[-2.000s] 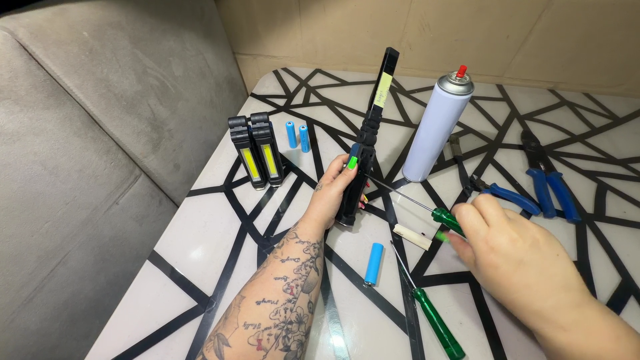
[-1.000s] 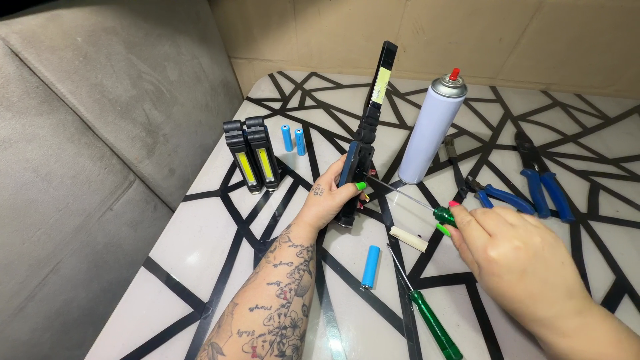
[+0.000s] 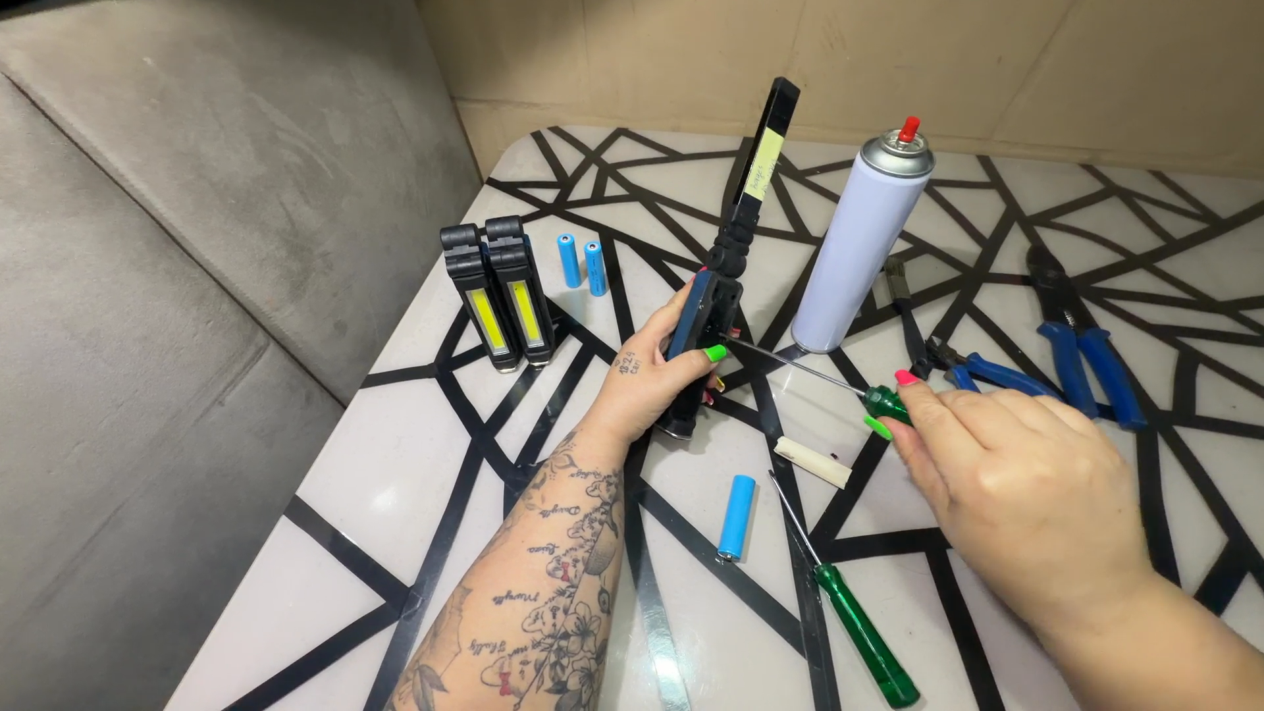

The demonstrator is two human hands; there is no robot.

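My left hand [image 3: 657, 370] grips the body of a black and blue folding work light [image 3: 699, 316], whose hinged arm points up and bears a yellow label. My right hand [image 3: 1017, 464] holds a screwdriver by its green handle [image 3: 886, 404]; the tip of its shaft meets the open side of the light's body, where the exact contact is hidden. Below them lie a blue cylindrical battery [image 3: 737, 518], a cream-coloured strip [image 3: 813, 463] and a second green-handled screwdriver [image 3: 861, 632]. Two similar work lights [image 3: 486, 311] stand at the left, beside two small blue batteries [image 3: 569, 261].
A lilac spray can [image 3: 857, 252] with a red nozzle stands behind the hands. To the right lie a brush [image 3: 901, 296], blue-handled cutters [image 3: 997, 372] and larger blue-handled pliers [image 3: 1076, 346]. A grey padded seat back [image 3: 178, 296] borders the patterned table [image 3: 395, 513].
My left thumb has shifted down along the light's body, and the light has turned slightly. The screwdriver remains against it in my right hand.
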